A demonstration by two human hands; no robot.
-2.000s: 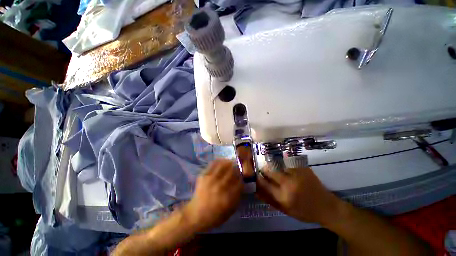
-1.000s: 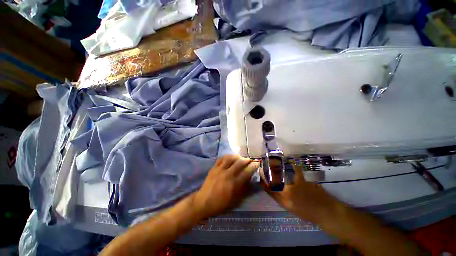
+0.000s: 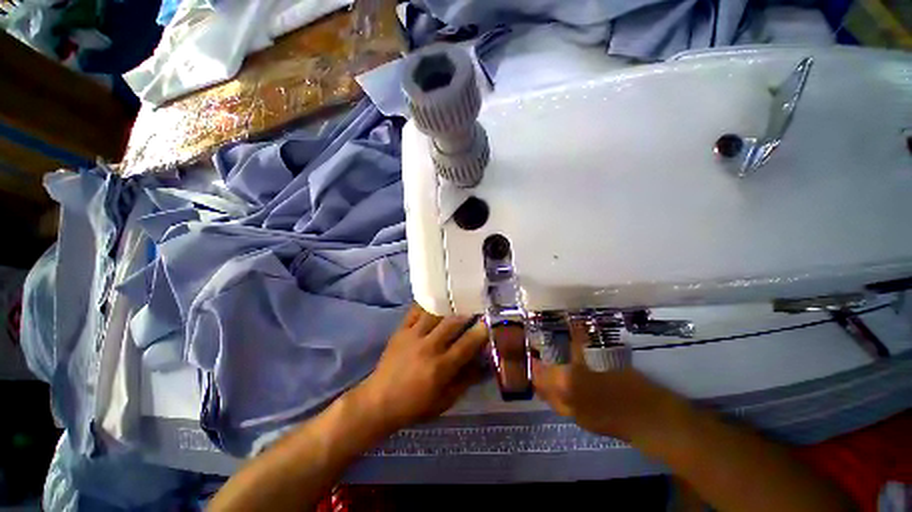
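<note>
The blue-grey garment piece (image 3: 290, 320) lies bunched on the table left of the white sewing machine head (image 3: 620, 200). My left hand (image 3: 425, 365) is palm down beside the needle area, its fingers together on the work at the cloth's right edge. My right hand (image 3: 600, 395) is just right of the chrome take-up lever guard (image 3: 511, 355), its fingertips partly behind the guard and thread tension parts. The presser foot, the needle and whatever lies under the fingertips are hidden, so I cannot tell if either hand grips cloth.
A grey ribbed knob (image 3: 445, 110) stands on the machine head. A shiny brown taped packet (image 3: 270, 85) with white scraps is at the upper left. Pale cut pieces (image 3: 90, 300) hang at the left table edge. A small dark-red tool (image 3: 860, 332) lies at right.
Since the earlier frames my left hand has flattened beside the needle area. My right hand stays by the guard. The view has shifted, and the cloth heap looks nearly the same.
</note>
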